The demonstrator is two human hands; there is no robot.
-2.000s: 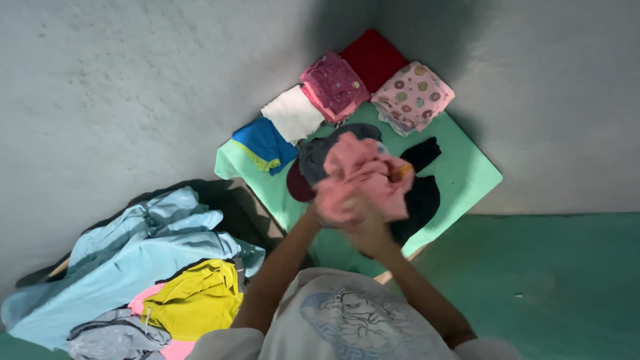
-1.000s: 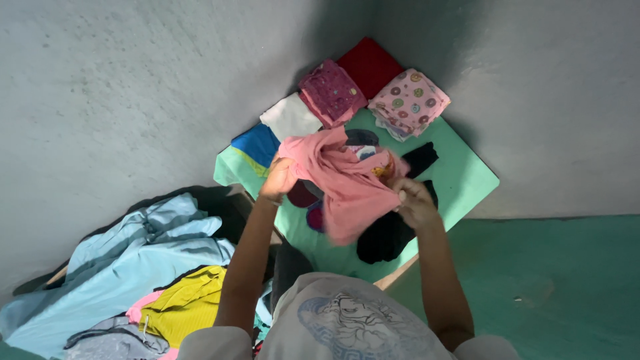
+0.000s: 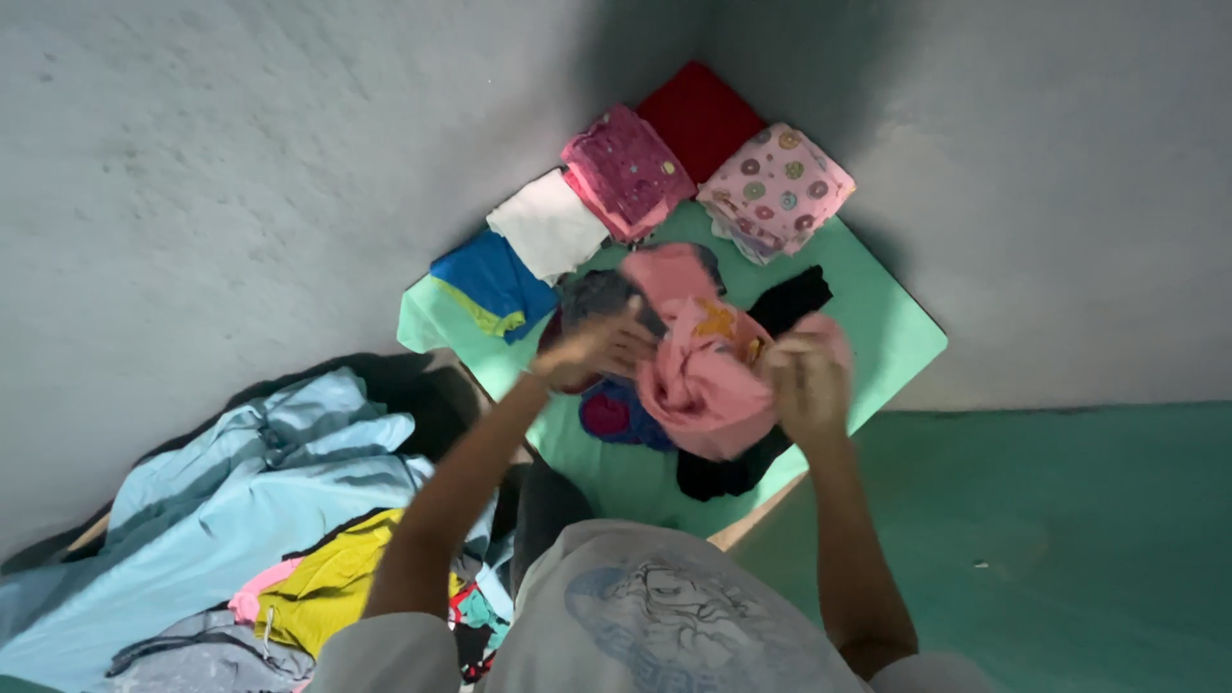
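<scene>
A crumpled pink garment (image 3: 712, 395) with an orange print hangs over the middle of the green-topped table (image 3: 876, 318). My right hand (image 3: 807, 380) grips its right side. Beside its left edge is my left hand (image 3: 602, 348), fingers spread; whether it touches the cloth cannot be told. Beneath and around the garment lie a dark grey cloth (image 3: 597, 294), a blue and magenta cloth (image 3: 621, 414) and black cloths (image 3: 731, 472).
Along the table's back are blue (image 3: 491, 279), white (image 3: 549, 226), magenta (image 3: 630, 173), red (image 3: 703, 120) and donut-print (image 3: 778, 188) folded cloths, against grey walls. Light blue (image 3: 269, 491) and yellow clothes (image 3: 337, 577) are heaped at lower left.
The pink garment, stretched between both hands a second ago, is now bunched. My left hand has moved right and down off the corner it held. The blue and magenta cloth shows more.
</scene>
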